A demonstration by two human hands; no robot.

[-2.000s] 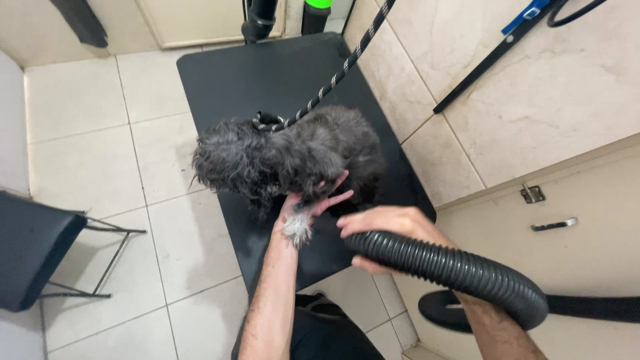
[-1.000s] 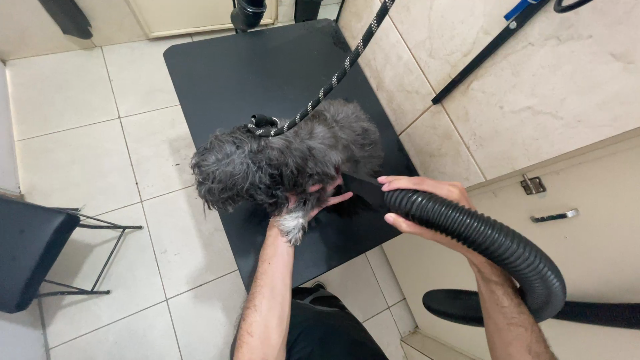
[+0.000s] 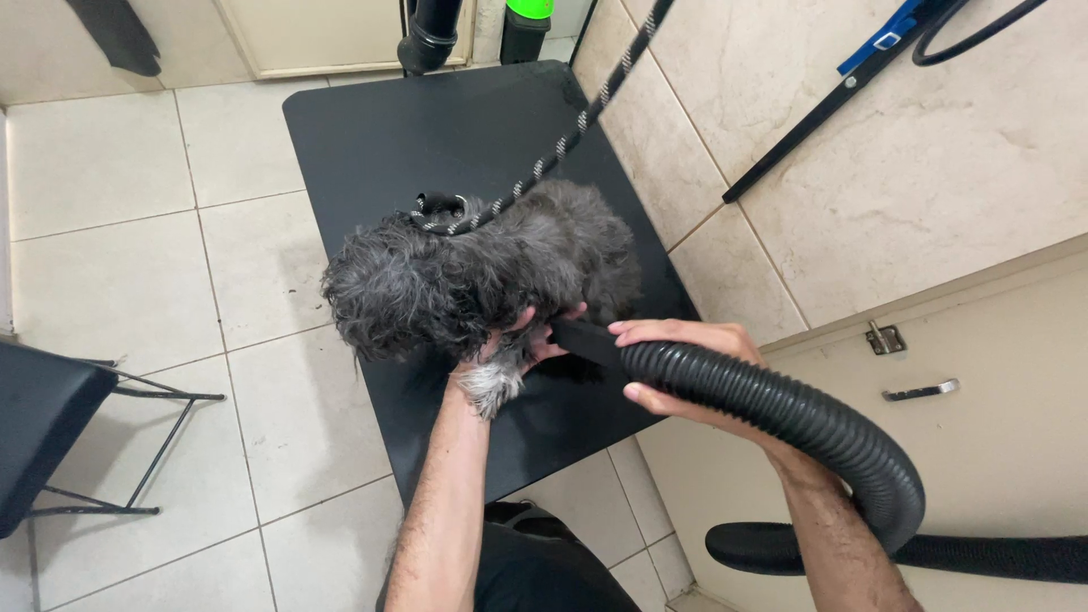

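A curly dark grey dog (image 3: 510, 255) is on a black grooming table (image 3: 374, 127), its head toward the left. A black rope lead with pale flecks (image 3: 561, 149) runs from its neck up to the right. My left hand (image 3: 523, 340) is under the dog's chest, around a foreleg with a whitish paw (image 3: 491, 387); the fur hides part of the fingers. My right hand (image 3: 680, 365) grips the end of a black corrugated dryer hose (image 3: 765, 399). The hose's flat black nozzle (image 3: 586, 342) points at the dog's chest, close to my left fingers.
A black folding chair (image 3: 51, 416) stands at the left on the tiled floor. Beyond the table are a black post (image 3: 429, 34) and a green and black object (image 3: 527, 25). A tiled wall (image 3: 799, 170) borders the table's right, above a cabinet door with a metal handle (image 3: 920, 391).
My right hand has brought the hose and its nozzle in toward the dog's chest. My left hand has stayed at the foreleg.
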